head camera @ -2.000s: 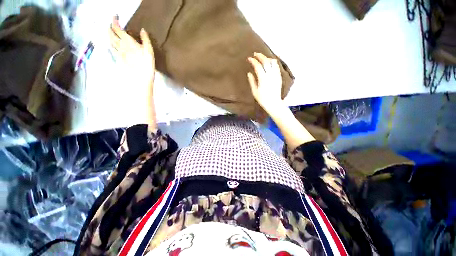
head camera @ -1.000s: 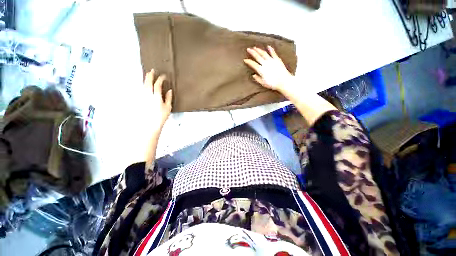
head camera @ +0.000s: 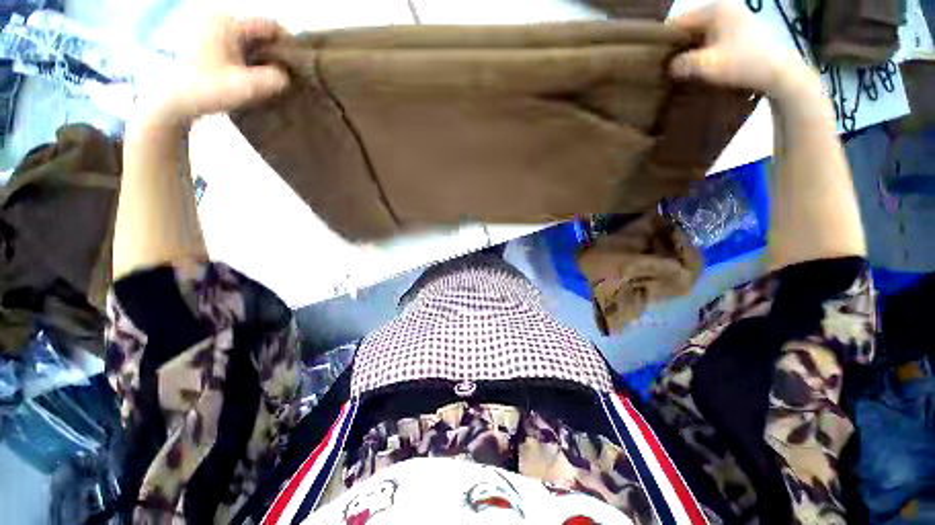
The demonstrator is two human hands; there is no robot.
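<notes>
A brown folded garment (head camera: 492, 133) is held stretched between my two hands above the white table's front edge. Its upper edge is nearly straight, and its lower part hangs down towards me. A dark seam runs down its left part. My left hand (head camera: 231, 67) grips the upper left corner. My right hand (head camera: 733, 51) grips the upper right corner. The fingers of both hands are partly hidden by the cloth. I cannot tell whether it is a jacket or shorts.
A brown garment heap (head camera: 62, 226) lies at the left table edge. Clear bags (head camera: 62, 46) lie at the upper left. Black hangers (head camera: 851, 87) and more brown cloth (head camera: 861, 31) are at the upper right. A blue bin (head camera: 754, 195) and brown cloth (head camera: 641, 272) are below the table.
The garment lay on the table under both hands. Now both hands grip its far corners and hold it up. My hands have moved farther apart and away from me.
</notes>
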